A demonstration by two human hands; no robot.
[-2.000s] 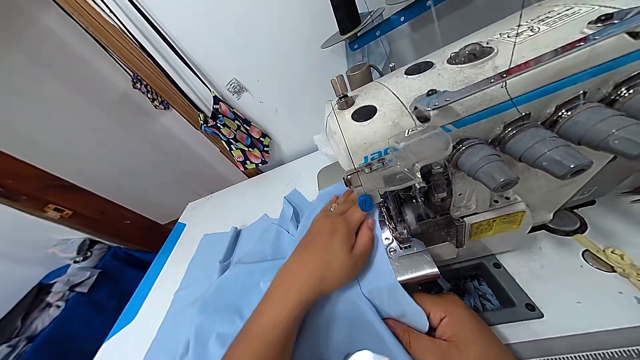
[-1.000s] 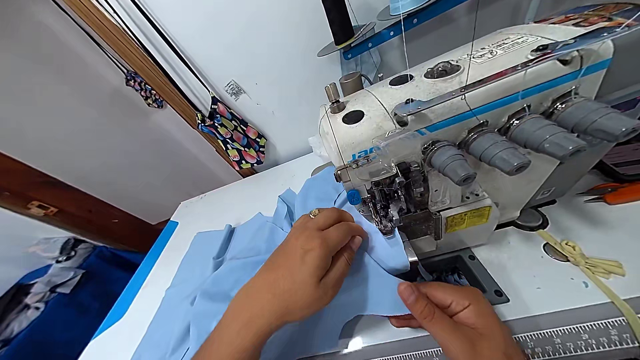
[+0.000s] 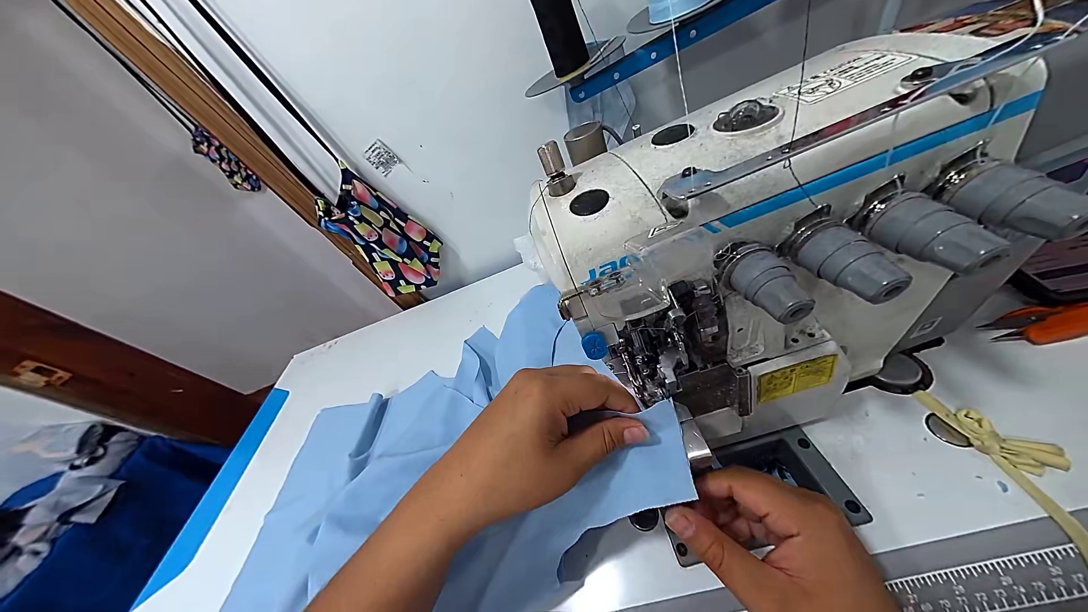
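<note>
Light blue fabric (image 3: 399, 450) spreads in folds over the white machine table, left of and under the head of a Jack overlock sewing machine (image 3: 765, 161). My left hand (image 3: 552, 442) pinches the cloth between thumb and fingers just before the needle and presser foot area (image 3: 650, 361). A corner of the fabric stands up from that pinch. At the corner's lower right edge is my right hand (image 3: 765, 535), thumb and fingertips drawn together at the cloth; its fingertips are partly hidden. Below the machine head, a dark-framed opening (image 3: 824, 484) shows in the table.
Orange-handled thread snips (image 3: 1050, 325) lie at the right. A knotted yellow strip (image 3: 986, 433) and a measuring scale (image 3: 1003, 582) are nearer. Grey tension knobs (image 3: 841, 259) jut from the machine. Thread cones (image 3: 561, 38) stand behind; dark blue cloth (image 3: 153, 510) lies lower left.
My left hand has moved right and closer to the needle area, and a fabric corner is now raised there. My right hand, lower right of the cloth a second ago, is now at that corner.
</note>
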